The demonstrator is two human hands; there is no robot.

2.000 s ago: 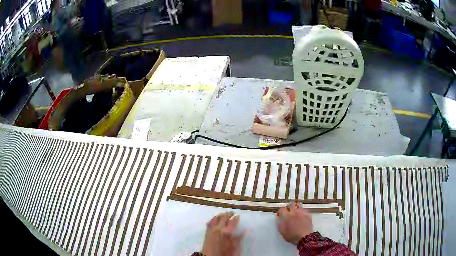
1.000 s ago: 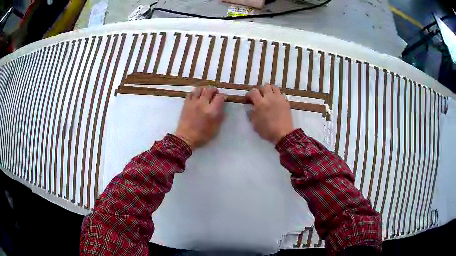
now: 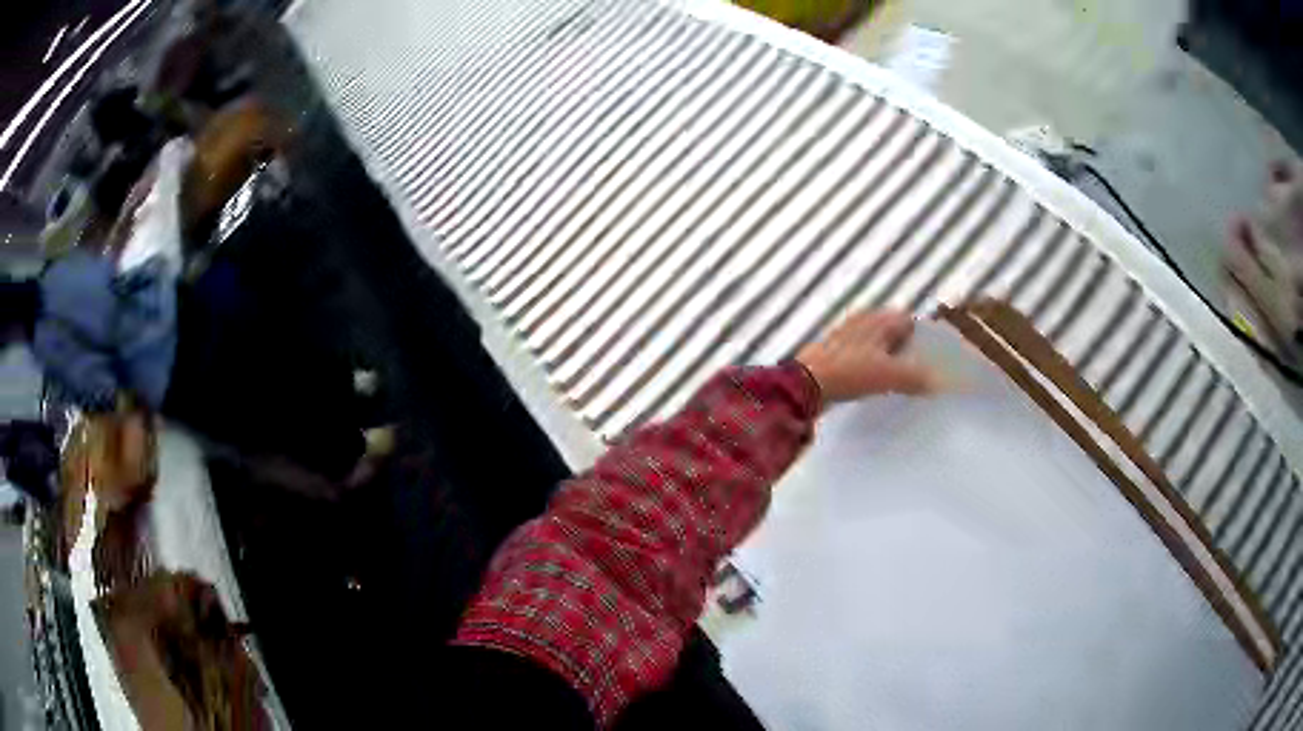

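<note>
My left hand (image 3: 869, 357) reaches in from the lower left in a red checked sleeve. It is at the near-left corner of the brown strips, over the edge of a large white sheet (image 3: 986, 557). Its fingers look apart and nothing shows in them, though they are blurred. Two brown strips (image 3: 1082, 383) lie side by side along the sheet's far edge, with a narrow white gap between them. The overlapped row of brown stripes on white (image 3: 686, 186) runs behind and to the left. My right hand is not in view.
A dark aisle (image 3: 415, 471) lies left of the table. Beyond it is a bench with brown pieces (image 3: 179, 643) and a blurred person in blue (image 3: 107, 329). A black cable (image 3: 1165, 250) curves over the pale side table (image 3: 1107, 64) at upper right.
The view has swung left and tilted. My left hand has moved from the middle of the strips to their left end. My right hand has gone out of view.
</note>
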